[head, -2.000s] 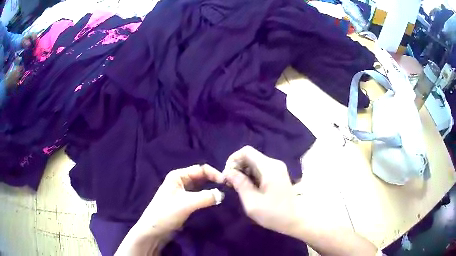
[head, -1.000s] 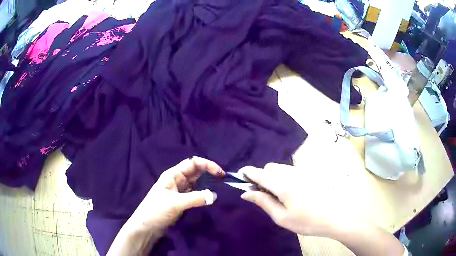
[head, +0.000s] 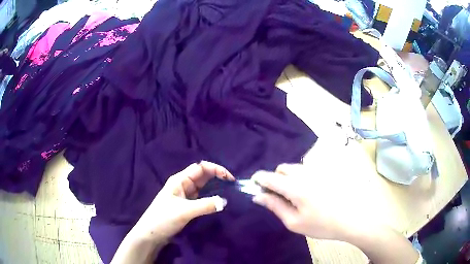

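Observation:
The dark purple garment (head: pixel 227 118) lies spread in folds over the middle of the table. My left hand (head: pixel 180 203) is at the lower middle, with a bit of the purple cloth pinched at its curved fingers. My right hand (head: pixel 299 201) is just right of it and grips small thread snips (head: pixel 249 186). The short silvery blades point left to my left fingertips and look blurred and close together. The body of the snips is hidden in my right hand. Any thread at the blade tips is too fine to see.
A dark garment with pink patches (head: pixel 67 62) lies at the left, with pale cloth (head: pixel 51 15) behind it. A pale grey handbag (head: pixel 402 154) with strap loops is at the right. Thread scraps (head: pixel 348 135) lie near it on the wood-coloured table (head: pixel 330 180).
My right hand moved away from my left fingertips, and the snip blades came into view, spread apart. Now the blades are closer together. The view shifted slightly; the printed garment's handler left view.

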